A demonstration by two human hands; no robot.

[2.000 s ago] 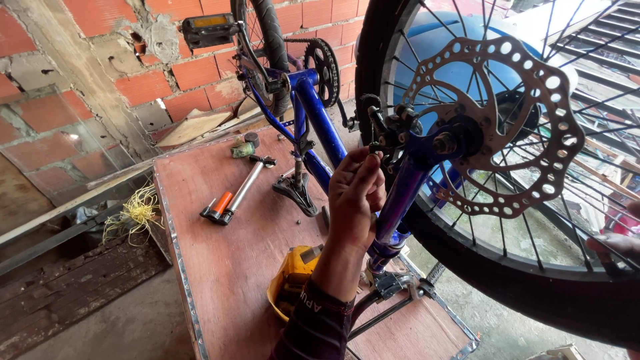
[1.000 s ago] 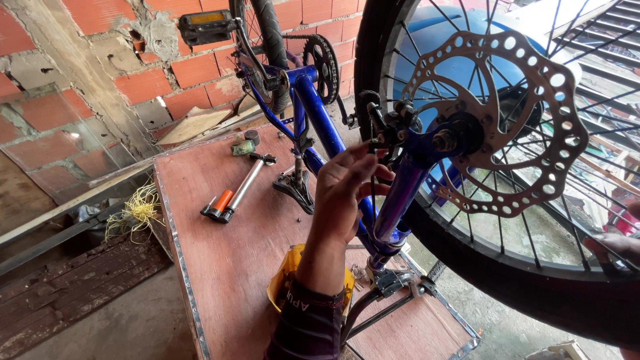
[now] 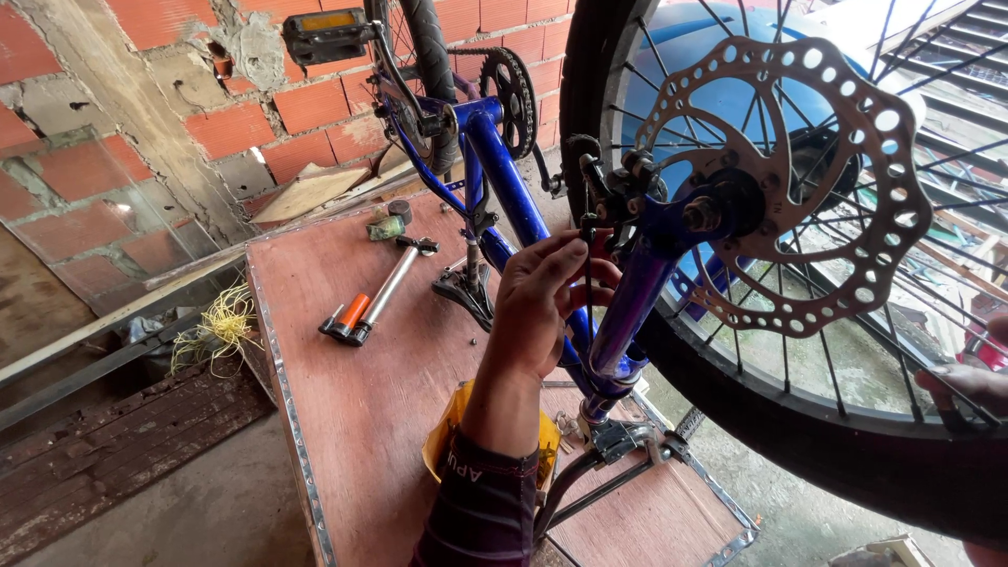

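Note:
An upside-down blue bicycle frame stands on a wooden table. My left hand pinches a thin black brake cable between thumb and finger, just below the disc brake caliper. The caliper sits at the end of the fork leg. To its right, a perforated brake disc is fixed to the spoked wheel with a black tire. My right hand is at the right edge by the spokes, partly hidden and cut off; its grip is unclear.
A mini pump lies on the wooden table, near a small green item. A yellow container with small parts is behind my left forearm. The handlebar rests near it. A brick wall rises behind.
My left hand was at the caliper, then its fingers spread a little; now thumb and finger are together on the cable. The bicycle has stayed in place.

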